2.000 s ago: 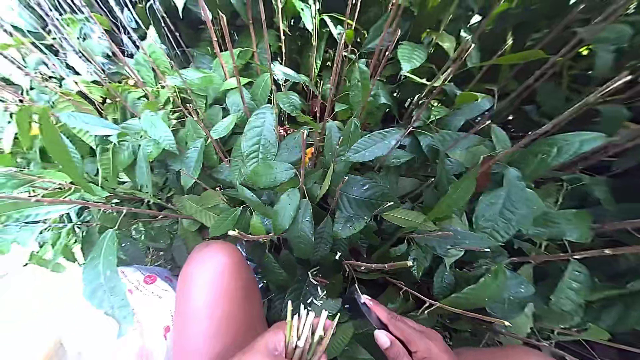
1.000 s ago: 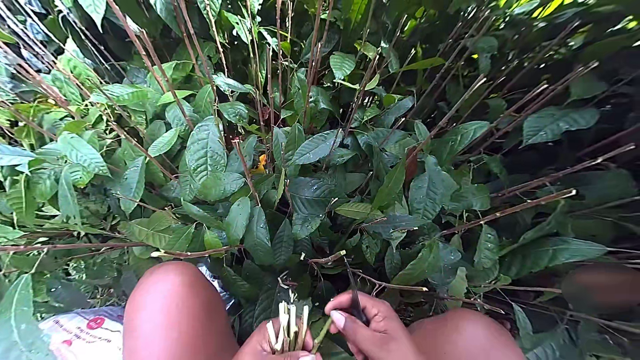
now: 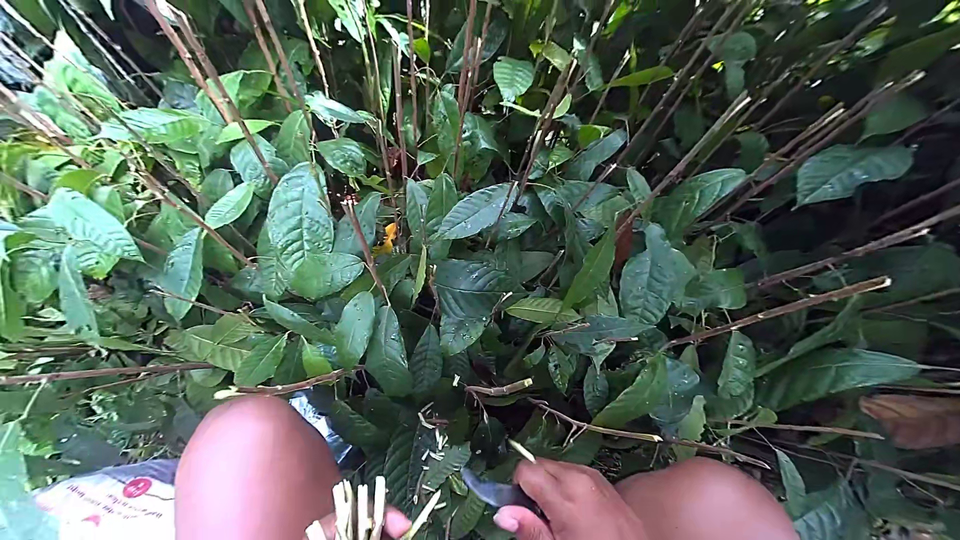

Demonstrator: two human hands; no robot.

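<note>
At the bottom edge my left hand (image 3: 396, 523) is shut on a bundle of pale cut stems (image 3: 361, 511), their ends pointing up; most of this hand is out of view. To its right, between the knees, my right hand (image 3: 566, 501) is closed on a small dark curved knife blade (image 3: 491, 489), whose handle is hidden in the fingers. A short pale sliver (image 3: 521, 451) stands out at the top of these fingers. Small pale shavings (image 3: 433, 454) lie on the leaves between and above the hands.
Dense leafy plants (image 3: 472, 292) with many upright cut stems fill the view ahead. A cut branch (image 3: 780, 311) points in from the right, another (image 3: 289, 387) lies above the left knee (image 3: 255, 469). A white printed bag (image 3: 116, 501) is at lower left; the right knee (image 3: 705, 499) is at lower right.
The right hand and knife were close against the stem bundle one second ago and are now a little apart from it, to the right. The left hand still holds the bundle.
</note>
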